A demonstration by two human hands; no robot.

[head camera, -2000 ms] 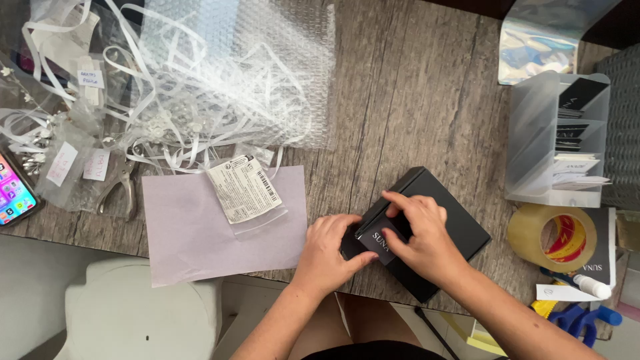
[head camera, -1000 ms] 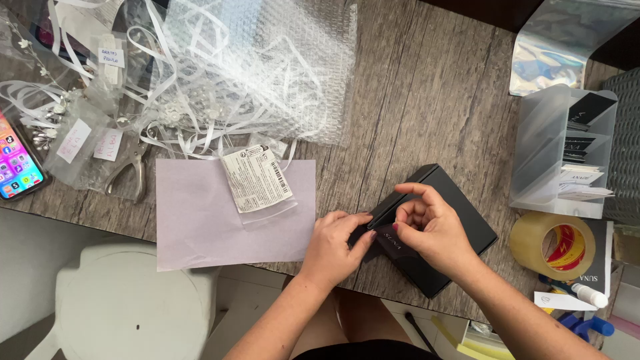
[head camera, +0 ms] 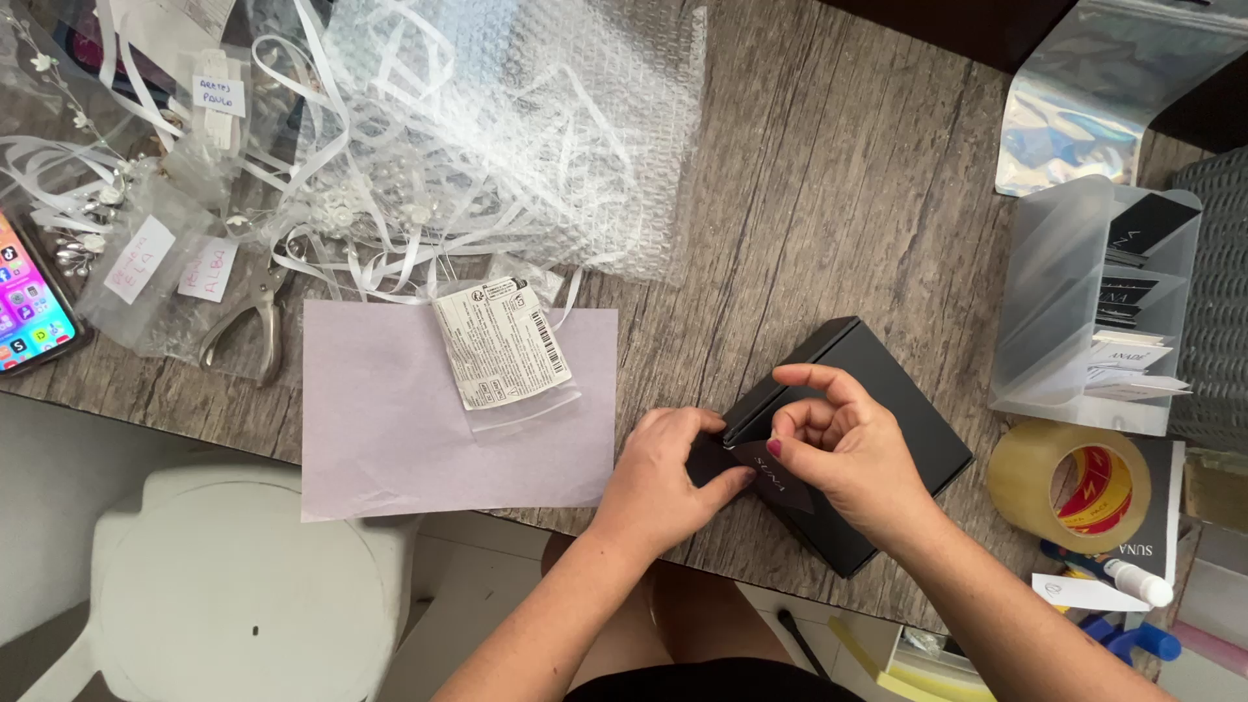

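Observation:
A black cardboard box (head camera: 892,409) lies at a slant near the table's front edge. A dark printed card or label (head camera: 772,473) rests against its left front side. My left hand (head camera: 673,478) is at the box's left corner, its thumb on the edge of the card and its forefinger against the box. Over the box is my right hand (head camera: 838,439), fingers curled, with thumb and forefinger close to each other above the card; whether something thin is between them cannot be told. Left of my hands, a small plastic bag with a printed label (head camera: 502,346) lies on a lilac sheet of paper (head camera: 380,419).
Bubble wrap (head camera: 624,127), white ribbons and pliers (head camera: 258,327) lie at the left, beside a phone (head camera: 34,302). On the right are a clear card organizer (head camera: 1048,312), a roll of packing tape (head camera: 1014,478) and a glue stick (head camera: 1139,582). A white chair (head camera: 244,585) stands below the table.
My right hand has lifted from the card and its fingers have curled in above the box. My left hand stays at the box's left corner.

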